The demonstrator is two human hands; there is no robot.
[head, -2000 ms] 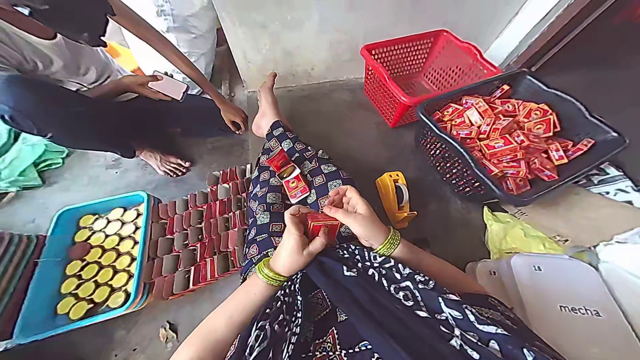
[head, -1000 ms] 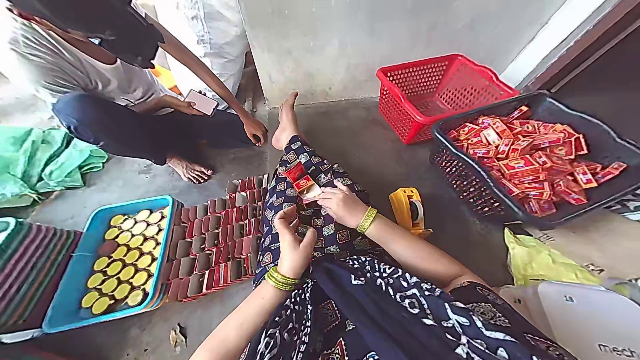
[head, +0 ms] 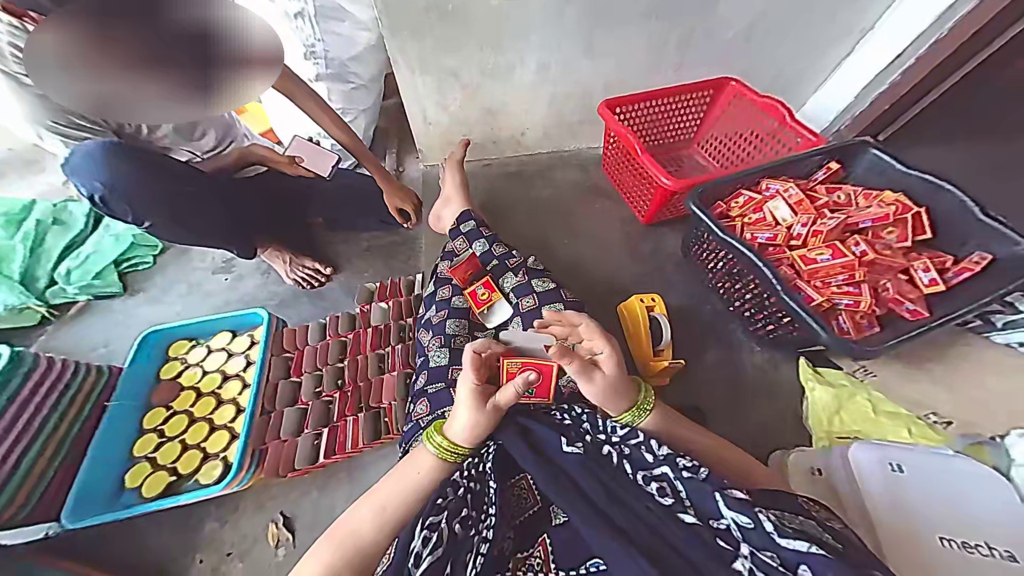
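Note:
My left hand (head: 490, 392) holds a small red and yellow printed carton (head: 530, 379) over my lap, its thumb across the front face. A pale flap stands up at the carton's top. Beside that flap is my right hand (head: 590, 364), fingers spread; whether it touches the flap I cannot tell. Another small carton (head: 483, 296), with its flaps out, lies on my patterned trouser leg. To the left on the floor stand rows of red cartons with grey-brown flaps (head: 344, 376). A yellow tape dispenser (head: 644, 340) is at my right.
A blue tray (head: 260, 384) of round yellow-topped pieces is at left, beside stacked trays (head: 52, 432). A black basket (head: 856, 344) of red cartons and a red basket (head: 652, 176) stand at right. A seated person (head: 168, 192) holds a phone (head: 312, 156). White lids (head: 920, 504) are lower right.
A second ago my left hand was open and my right hand was at the cartons on my leg. Now a carton is in my left hand, and my right hand is back near it.

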